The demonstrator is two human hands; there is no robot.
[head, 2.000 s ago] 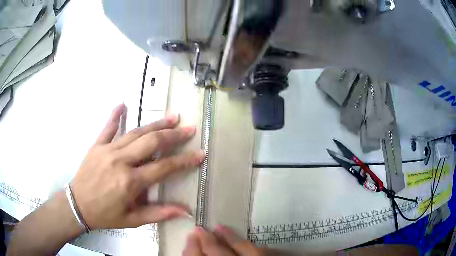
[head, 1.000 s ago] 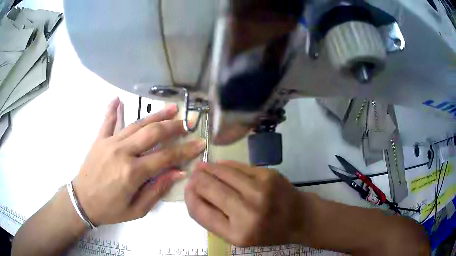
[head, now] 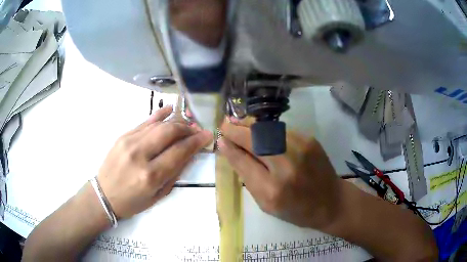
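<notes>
The near end of a beige zipped panel (head: 208, 149) shows between my fingertips below the machine head. The rest is hidden by my hands and the head. My left hand (head: 151, 164), with a bracelet at the wrist, has its fingers bent and close together on the panel's left side. My right hand (head: 289, 179) reaches in from the right, its fingertips at the panel's end, almost touching the left ones. The presser foot (head: 180, 110) is partly visible; the needle is hidden. A yellow tape strip (head: 229, 204) runs from below my fingertips to the table's front edge.
The large white machine head (head: 118, 46) hangs over the work, with a dark knob (head: 269, 137) above my right hand. Cut pieces (head: 30, 71) are piled far left. Toothed zippers (head: 389, 120) lie right. Red-and-black snips (head: 379, 179) lie beside my right forearm.
The panel has moved up under the head, uncovering the yellow strip. My right hand came in from the bottom edge and moved up; my left fingers have drawn together near the zipper's end.
</notes>
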